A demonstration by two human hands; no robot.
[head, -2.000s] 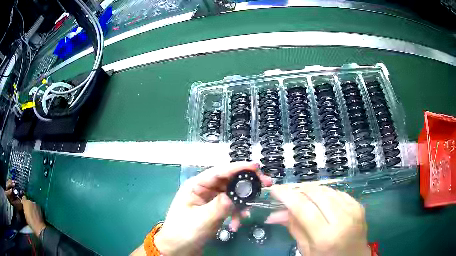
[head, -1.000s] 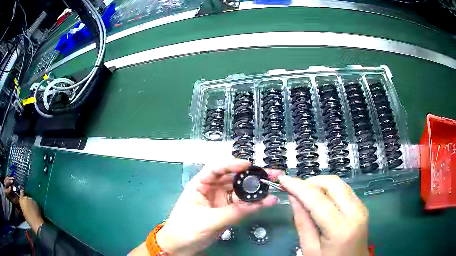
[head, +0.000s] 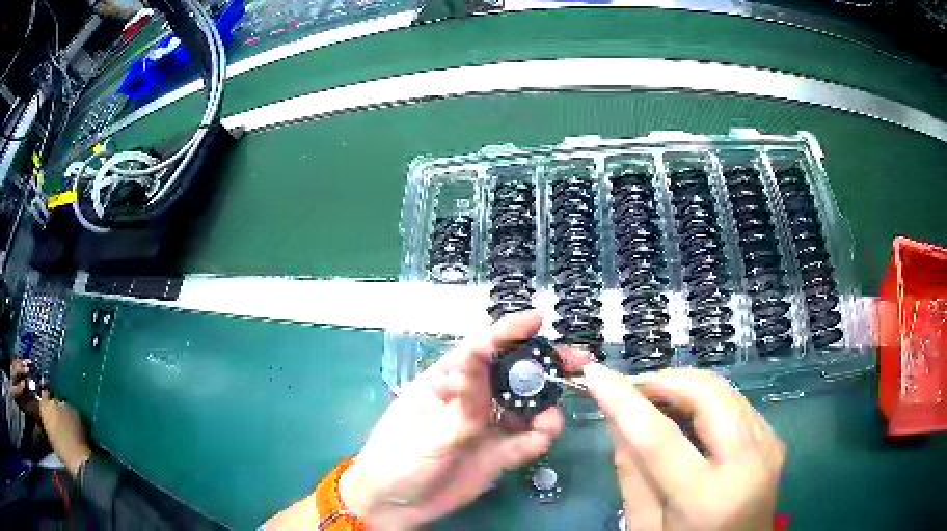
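My left hand [head: 441, 430], with an orange wristband, holds a round black module [head: 526, 378] by its rim, its pale centre and small white dots facing me. My right hand [head: 691, 441] pinches a thin silver tool [head: 567, 382], likely tweezers; its tip is at the right side of the disc's face. Another module [head: 545, 478] lies flat on the green mat between my hands. Part of one more shows at the edge of my right hand. Behind my hands is a clear compartment tray [head: 418, 213] with rows of stacked black modules [head: 634, 249]; the leftmost row is shorter.
A red parts bin [head: 914, 342] stands right of the tray. A black fixture [head: 104, 244] with looped cables and a yellow tag is at left. Pale metal strips [head: 312, 301] cross the green surface. Another person's hand [head: 62, 427] shows at far left. Blue bins are at the upper left.
The held module has turned slightly and moved a little right of where it was two seconds ago. The tool tip has moved from below the disc onto its right side. My left hand now covers a loose module.
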